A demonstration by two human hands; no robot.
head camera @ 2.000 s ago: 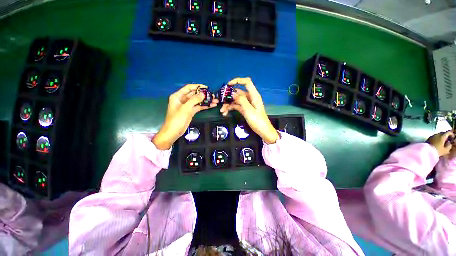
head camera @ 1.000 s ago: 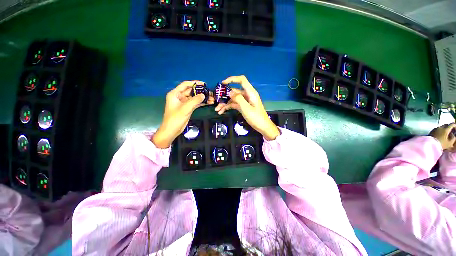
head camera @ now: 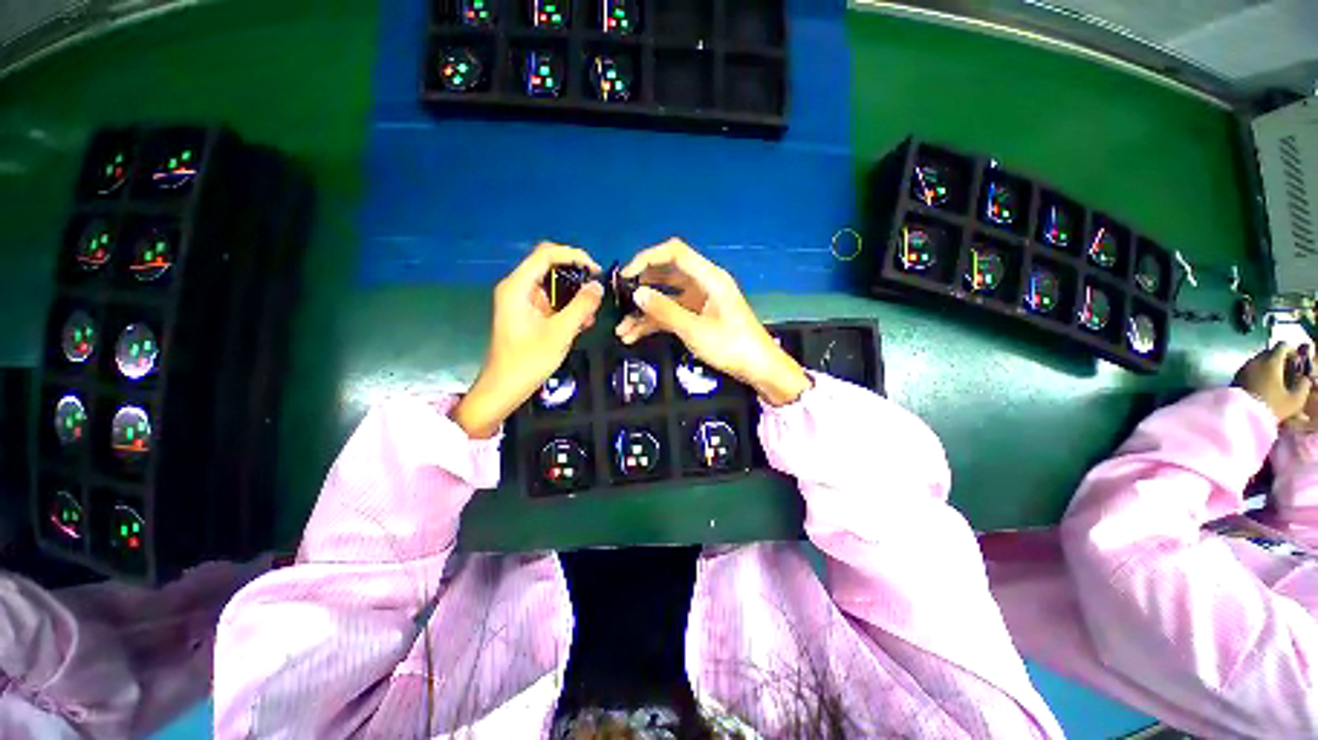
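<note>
My left hand grips a black lens unit with a yellow streak, above the bench between the blue mat and the working tray. My right hand grips another black lens unit, seen edge-on and partly hidden by the fingers. The two units are close together; whether they touch is unclear. The black working tray lies below my hands, with round units in several pockets. Three in its back row look whitish. My right wrist and sleeve hide part of its right side.
The back tray lies on the blue mat. The angled right-hand tray and left tray stack hold units. A thin yellowish ring is right of centre. A person's hand shows at right, near a grey vented box.
Both units have turned in my fingers; the right one now shows edge-on instead of its streaked face. My hands stay at nearly the same place.
</note>
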